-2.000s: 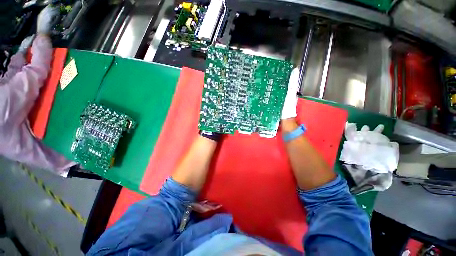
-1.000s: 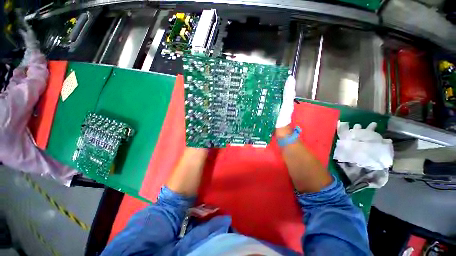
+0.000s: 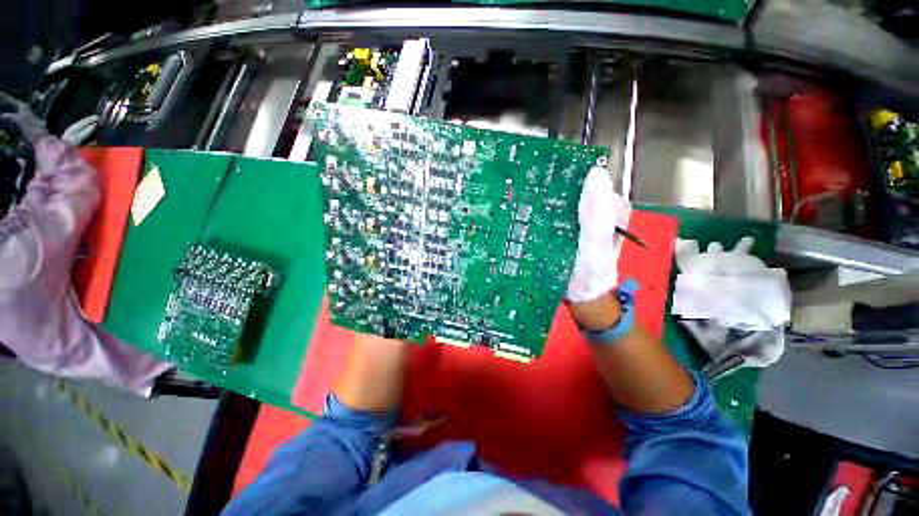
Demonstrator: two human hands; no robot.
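A green circuit board (image 3: pixel 453 232) is held up over the red mat (image 3: pixel 484 403), its side with dense rows of small silver parts facing the camera. My right hand (image 3: pixel 600 237), in a white glove, grips the board's right edge. A thin dark pointed tool (image 3: pixel 631 237) sticks out to the right from that hand. My left hand is hidden behind the board; only its forearm shows below the board's lower left edge.
Another green board (image 3: pixel 214 307) lies on the green mat at left. White gloves (image 3: pixel 731 292) are piled at right. Behind is the conveyor with a board bearing yellow parts and a white block (image 3: pixel 408 76). A person's pink sleeve (image 3: pixel 60 252) is at far left.
The board has come closer to the camera, looks larger and has shifted left and down. The dark tool now shows clearly beside my right hand. The coworker's arm has moved.
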